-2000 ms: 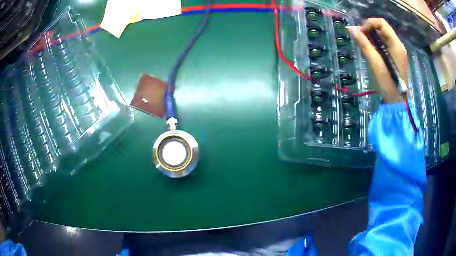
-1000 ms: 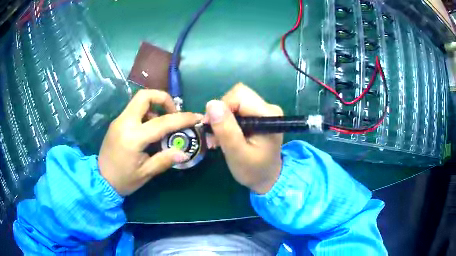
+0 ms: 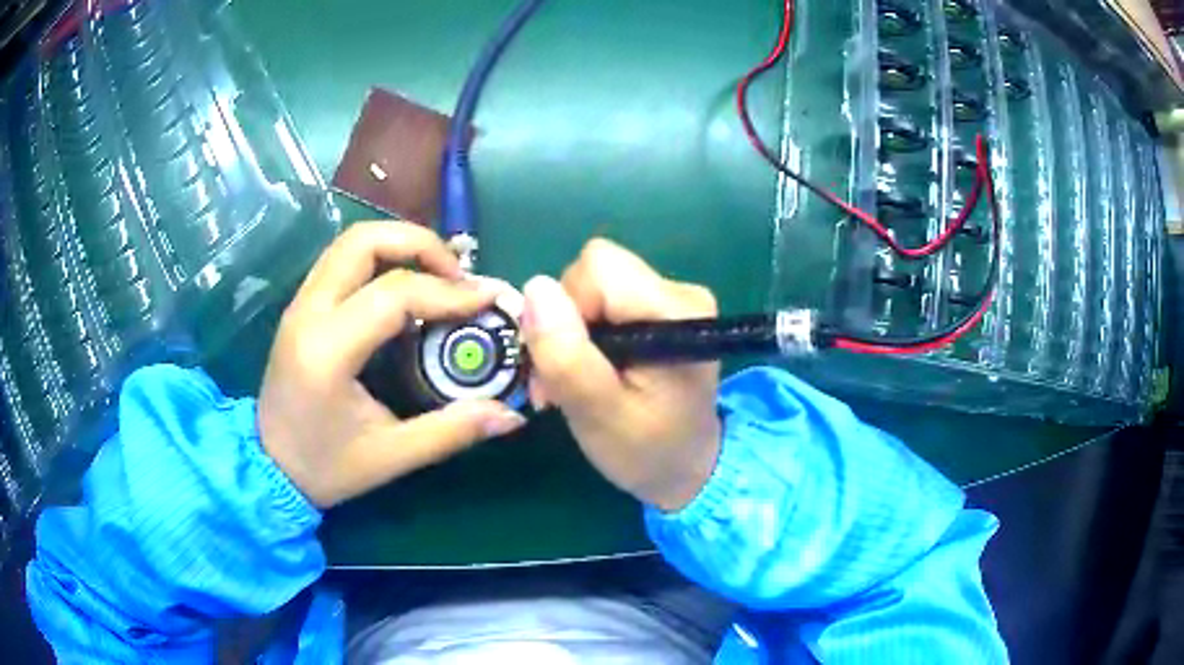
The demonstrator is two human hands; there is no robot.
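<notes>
A round speaker driver (image 3: 470,355) with a black rim, pale ring and green centre sits on the cabled metal fixture, which is mostly hidden beneath it. My left hand (image 3: 377,357) curls around it, thumb at the lower edge and fingers at the upper edge. My right hand (image 3: 630,377) holds the black test probe pen (image 3: 688,339) level, its silver collar to the right. The pen's tip is hidden by my fingers at the driver's right edge. Red and black leads (image 3: 909,250) run from the pen's rear.
A blue cable (image 3: 458,156) runs up from the fixture's silver connector (image 3: 464,247). A brown square pad (image 3: 396,153) lies beside it. A clear tray (image 3: 221,169) is at the left. A clear tray with dark round parts (image 3: 844,195) is at the right, under the leads.
My right hand has come from the right tray to the fixture, and my left hand has come in. The driver is now on the fixture. Lately my left thumb moved off the driver's face to its lower edge.
</notes>
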